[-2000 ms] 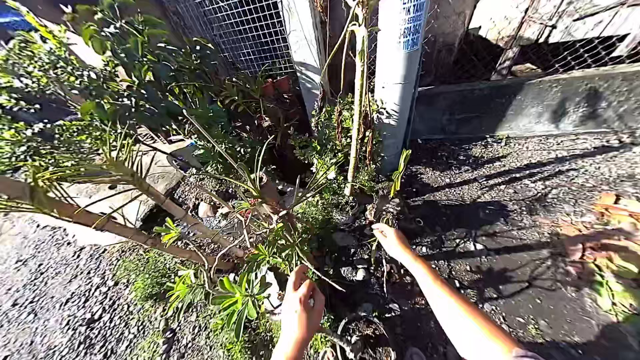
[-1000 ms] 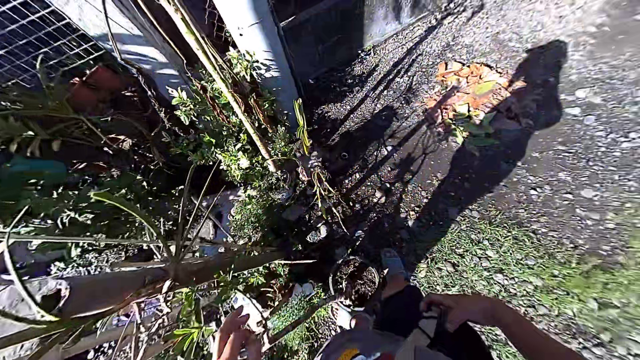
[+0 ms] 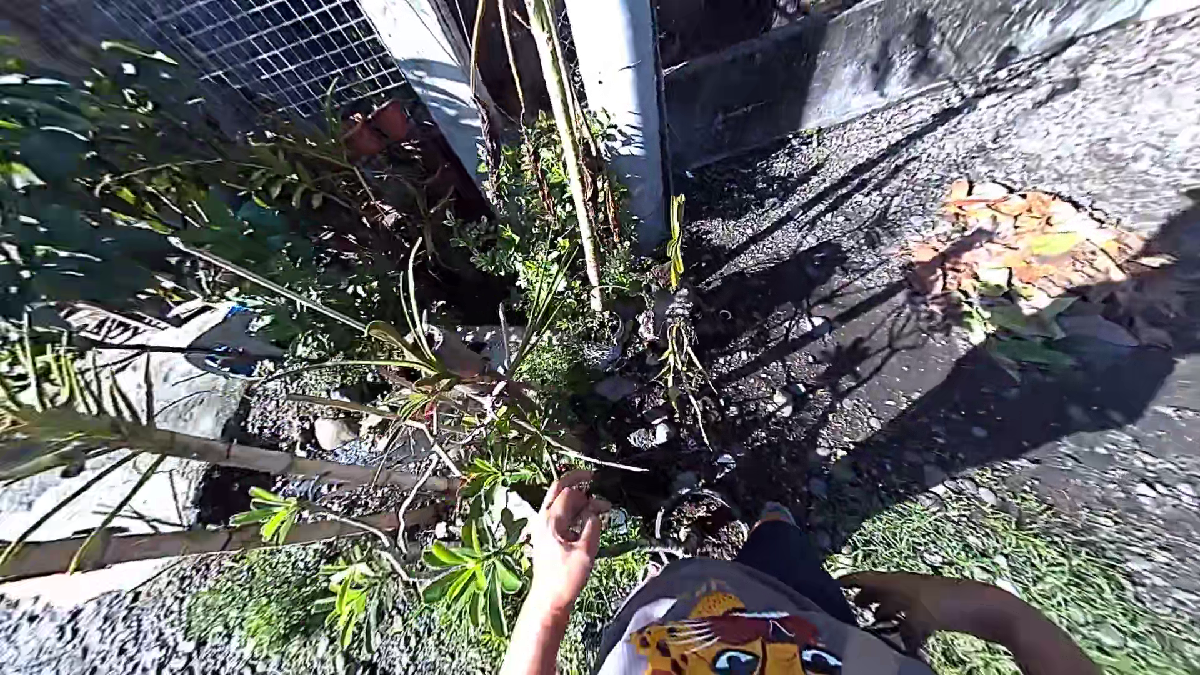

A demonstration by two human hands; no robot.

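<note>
My left hand (image 3: pixel 566 539) is raised over the plants at the lower middle, its fingers curled near thin stems; whether it grips one cannot be told. Just left of it grows a green leafy rosette (image 3: pixel 476 572). My right hand (image 3: pixel 886 600) hangs low beside my printed shirt (image 3: pixel 741 637), in shade, and what it holds, if anything, does not show. Between the hands and further forward, a small plant (image 3: pixel 677 328) with a yellow-green top and trailing roots or dry strands stands by the base of a white post (image 3: pixel 621 122). A round pot (image 3: pixel 703 520) of soil lies near my foot.
Thick bare stems (image 3: pixel 281 461) stretch in from the left. A wire mesh panel (image 3: pixel 281 47) and a low concrete wall (image 3: pixel 750 103) stand behind. Fallen leaves (image 3: pixel 1031 253) are heaped on gravel at the right, with grass (image 3: pixel 994 562) nearer me.
Two seconds ago my right hand was reaching forward by the small plant near the post; now it is back beside my body. The view has swung about.
</note>
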